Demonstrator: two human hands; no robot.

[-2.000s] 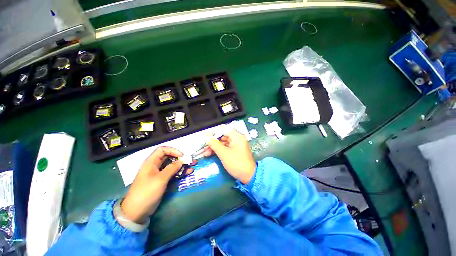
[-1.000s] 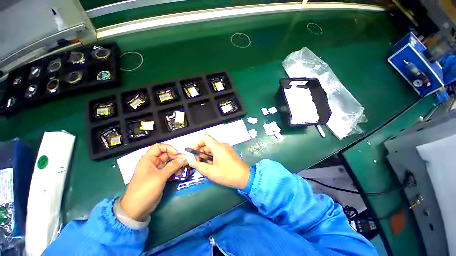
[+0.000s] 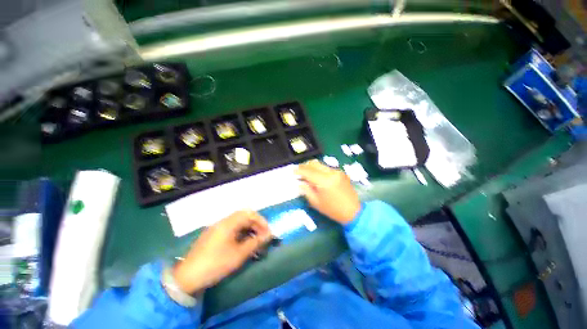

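The view is blurred. My left hand [image 3: 222, 250] holds a small dark electronic module [image 3: 253, 236] at its fingertips, just left of the blue-white backing sheet [image 3: 293, 222]. My right hand [image 3: 329, 193] is over the right end of the white paper strip [image 3: 235, 198], fingers bent; whether it holds the tweezers cannot be told. The black component tray [image 3: 193, 180] lies behind the strip. Nine of its pockets hold dark modules with yellow or white patches; one front-row pocket is empty.
Small white scraps [image 3: 356, 172] lie right of the tray, beside a black box [image 3: 421, 142] with white paper pieces. A clear bag [image 3: 444, 138] lies beyond it. A second tray [image 3: 122, 122] stands back left, a long white packet [image 3: 83, 238] front left, a blue instrument box [image 3: 540, 93] far right.
My hands have parted: the right moved right and up to the strip's end, the left came down slightly with the module. More of the backing sheet shows. The whole view has shifted.
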